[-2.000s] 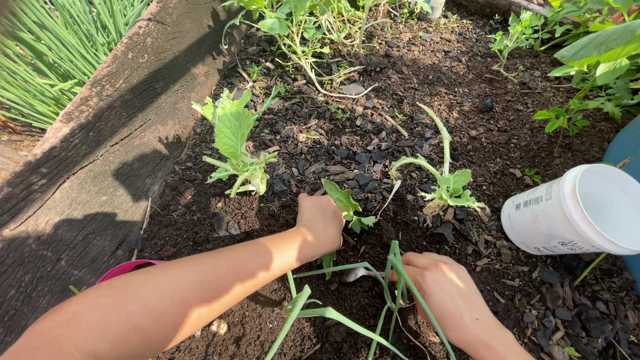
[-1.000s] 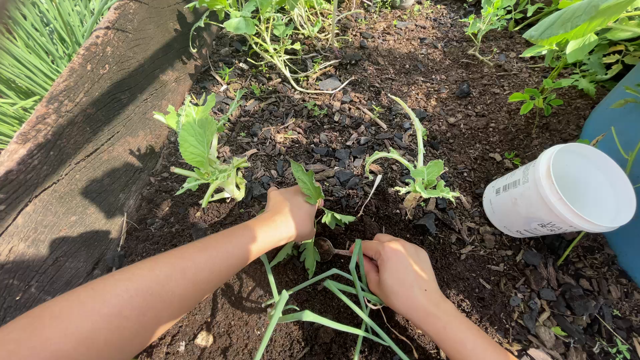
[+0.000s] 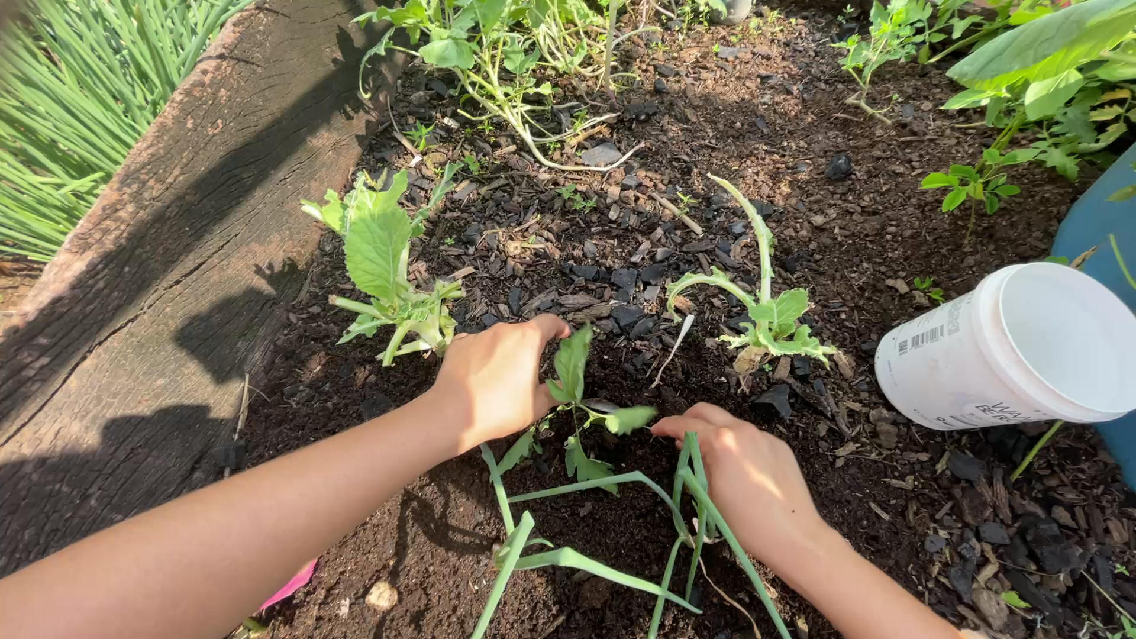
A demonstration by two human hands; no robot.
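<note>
My left hand (image 3: 501, 377) is at the left side of a small leafy seedling (image 3: 577, 399), low on the dark soil, thumb and fingers around its edge; its grip on the stem is hidden. On the right, my right hand (image 3: 737, 470) has its fingers bent at the soil beside the seedling, and whether they hold anything cannot be seen. Green onion plants (image 3: 568, 559) with bent leaves stand in front, some leaves crossing my right hand. Behind are a cut-back leafy plant (image 3: 382, 257) at left and another (image 3: 772, 319) at right.
A thick weathered timber (image 3: 177, 222) edges the bed at left, with long grass-like leaves (image 3: 80, 115) beyond. A white plastic bucket (image 3: 941, 355) lies tilted at right, beside a blue object (image 3: 1092, 231). More leafy plants (image 3: 497, 62) grow at the back.
My right hand was lower right of the seedling behind the onion leaves two seconds ago, and is now up beside it. The brownish thing seen at its fingertips a second ago no longer shows.
</note>
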